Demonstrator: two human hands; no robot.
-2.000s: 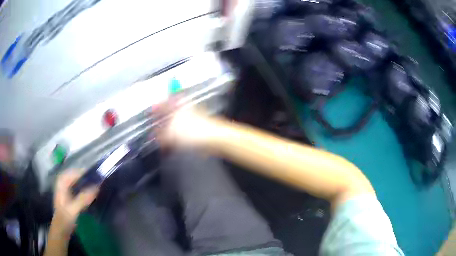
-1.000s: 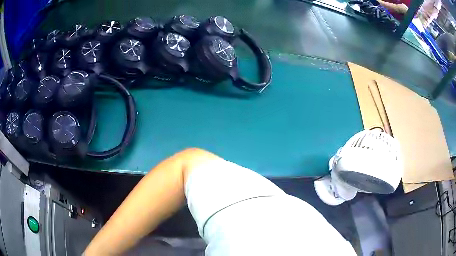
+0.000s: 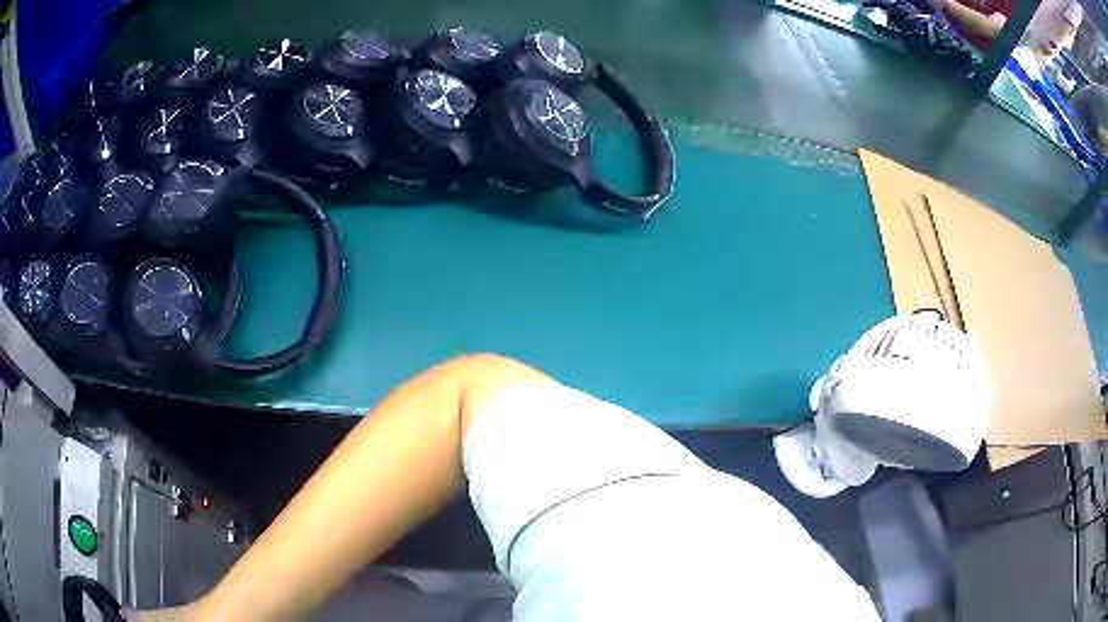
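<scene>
Rows of black over-ear headphones (image 3: 326, 112) lie on the green-matted table at the upper left, glossy star-like marks on their cups. A black curved band (image 3: 92, 595), like a headband, shows at the bottom left corner, mostly cut off. My right hand (image 3: 160, 614) is beside it, nearly all below the bottom edge; its fingers and grip are hidden. My bare right forearm reaches down left from a pale sleeve. My left hand is out of the picture. A green round button (image 3: 83, 535) is just above the band.
A white fan (image 3: 905, 395) stands at the table's front right edge. Brown cardboard (image 3: 1021, 316) lies behind it, with two thin sticks on top. Grey equipment (image 3: 152, 535) is at lower left. A person's arm (image 3: 972, 18) shows at the top right.
The view has swung from the white box, where both hands showed, to the table at right. Since one second ago, the black band and part of my right hand have appeared at bottom left.
</scene>
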